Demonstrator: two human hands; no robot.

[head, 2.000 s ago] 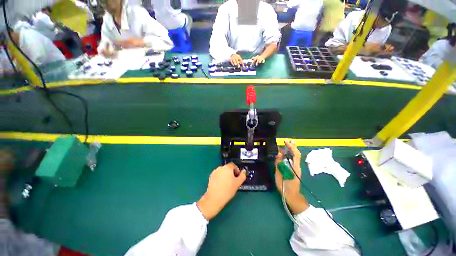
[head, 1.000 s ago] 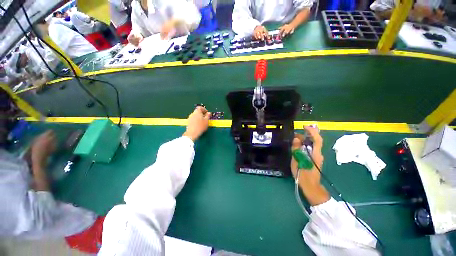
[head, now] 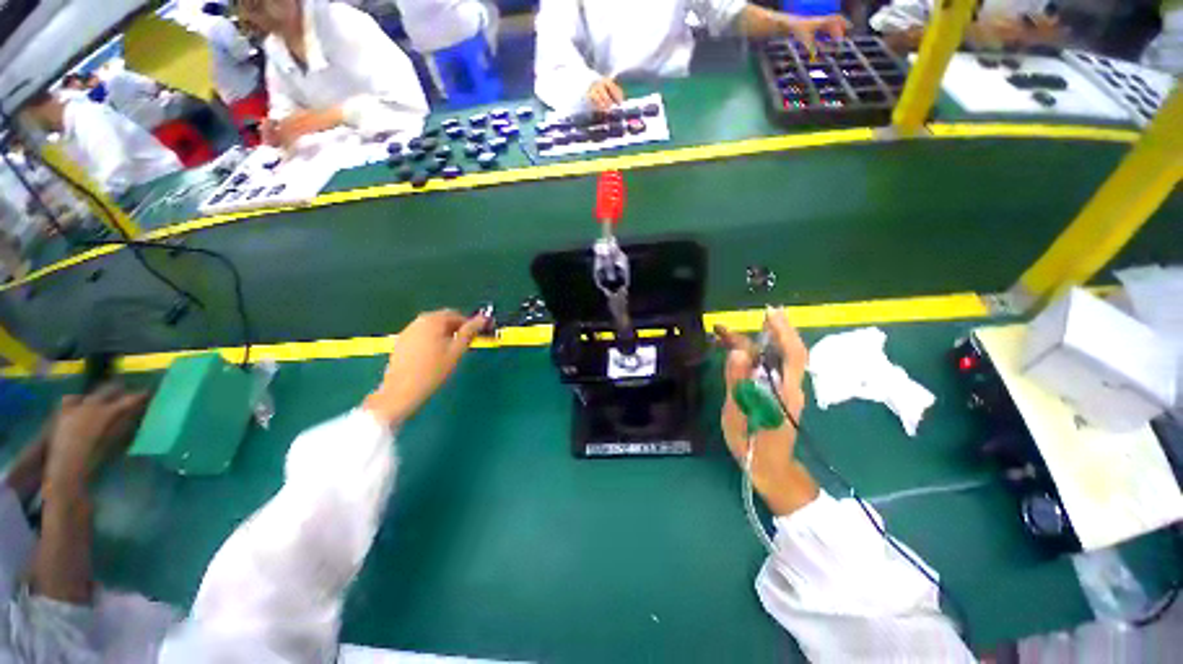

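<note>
The black clamp fixture [head: 636,413] stands on the green bench in front of me, its red toggle handle [head: 610,197] upright. My left hand [head: 426,361] is left of the fixture at the yellow strip, its fingertips closed on a small dark part [head: 487,319]. Another small dark part [head: 533,309] lies on the belt between that hand and the fixture. My right hand [head: 768,396] is just right of the fixture and holds the dispensing syringe, whose green cap [head: 758,405] shows at the palm. The syringe's barrel and tip are mostly hidden by the fingers.
A crumpled white cloth [head: 867,376] lies right of my right hand. Further right are a black controller [head: 992,422] and a white carton [head: 1096,357]. A green box [head: 195,415] stands left, beside another person's blurred hands. A small part [head: 760,278] lies on the green belt [head: 428,266].
My left hand has gone from inside the fixture to the belt edge on the left and now holds a small part there. My right hand still holds the syringe. The view has shifted.
</note>
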